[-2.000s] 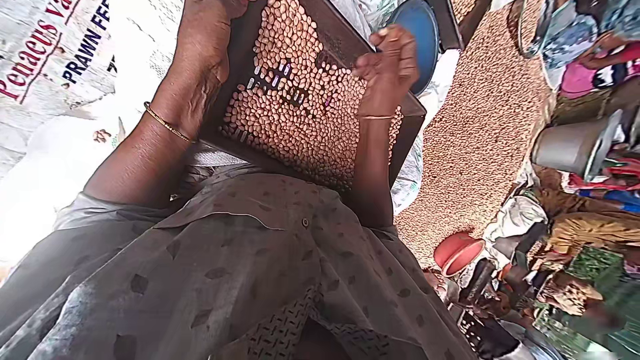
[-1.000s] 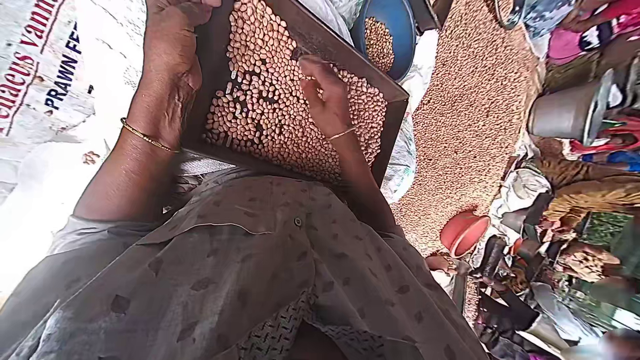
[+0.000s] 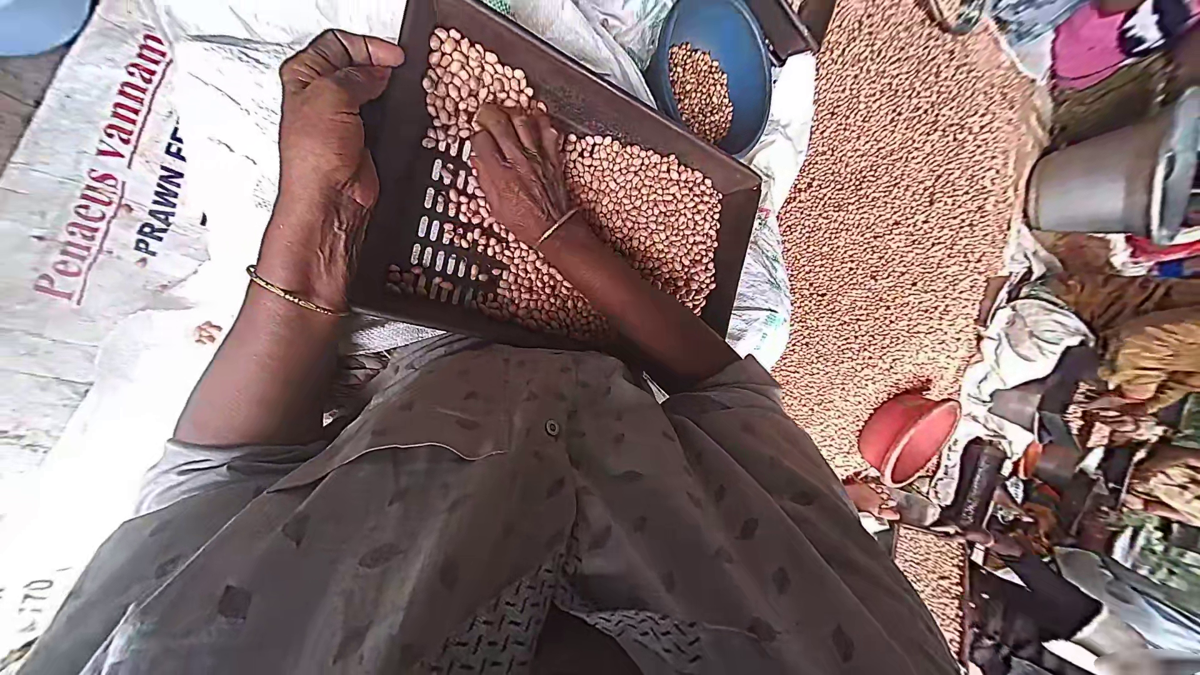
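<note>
A dark slotted plastic tray (image 3: 600, 89) lies tilted across my lap, with shelled peanuts (image 3: 647, 206) spread over its base. My left hand (image 3: 328, 122) grips the tray's left rim, thumb and fingers around the edge. Inside the tray, my right hand (image 3: 520, 169) rests palm down on the peanuts, fingers bent and touching them near the middle. Whether any nuts are held under its fingers is hidden. Open slots show through the tray's base to the left of that hand.
Beyond the tray stands a blue basin (image 3: 759, 84) with some peanuts. A broad heap of peanuts (image 3: 891, 206) spreads to the right, with a red bowl (image 3: 909, 439) at its edge. A grey bucket (image 3: 1092, 178) and people sit farther right. Printed white sacks (image 3: 122, 216) lie at left.
My right hand was raised over the tray's far right side; it has come down and moved left across the peanuts. My left hand keeps its hold on the rim.
</note>
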